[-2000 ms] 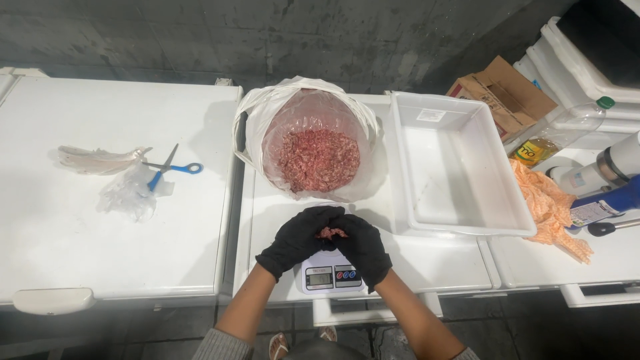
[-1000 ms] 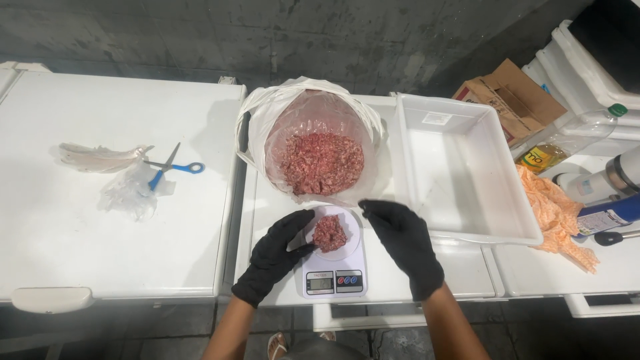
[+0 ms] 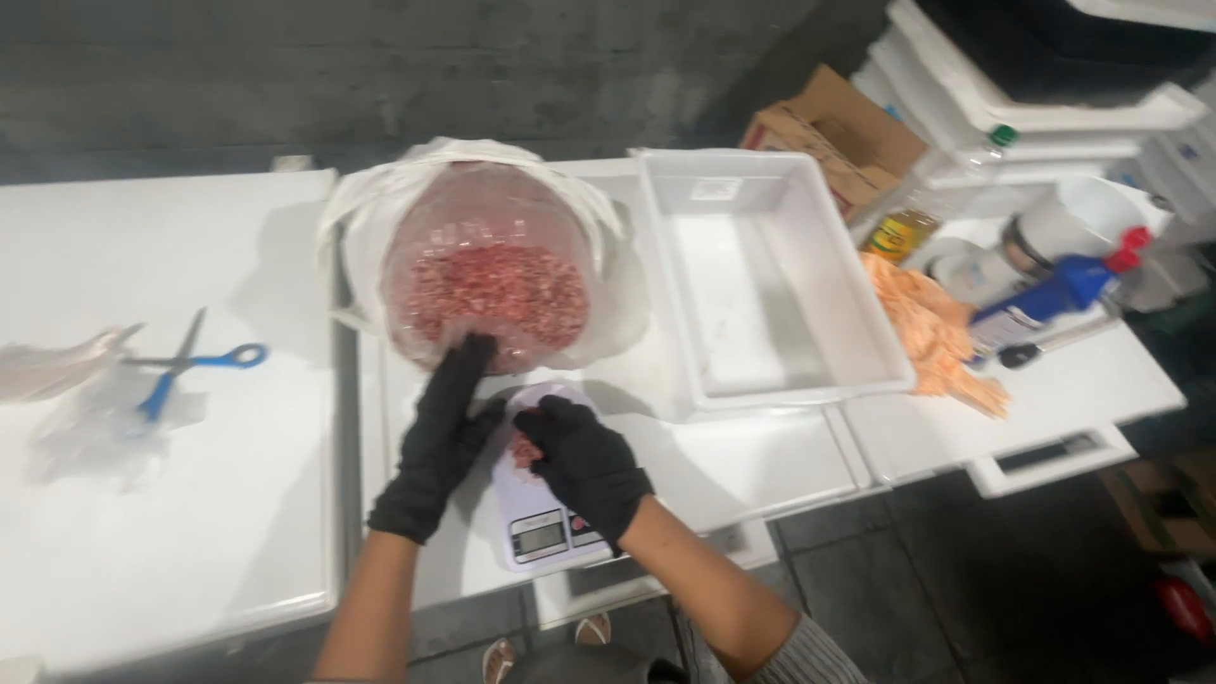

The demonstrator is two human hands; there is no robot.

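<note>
My left hand (image 3: 442,442), in a black glove, reaches to the near edge of an opened plastic bag (image 3: 608,237) of ground meat (image 3: 499,290); its fingers look extended, with nothing seen in them. Over the white digital kitchen scale (image 3: 518,508), my right hand (image 3: 584,461), also gloved in black, has its fingers curled on a small lump of ground meat (image 3: 525,449). Part of the lump shows between the two hands. The right hand hides part of the scale's buttons.
An empty white plastic tub (image 3: 760,294) stands right of the bag. Beyond it are a cardboard box (image 3: 836,142), an oil bottle (image 3: 902,233), an orange cloth (image 3: 931,328) and a blue bottle (image 3: 1040,304). Blue-handled scissors (image 3: 204,361) lie on the left white surface beside crumpled clear plastic (image 3: 104,427).
My right hand has come in from the right onto the meat on the scale. My left hand has moved from beside the scale up to the bag's near edge. The view has shifted right.
</note>
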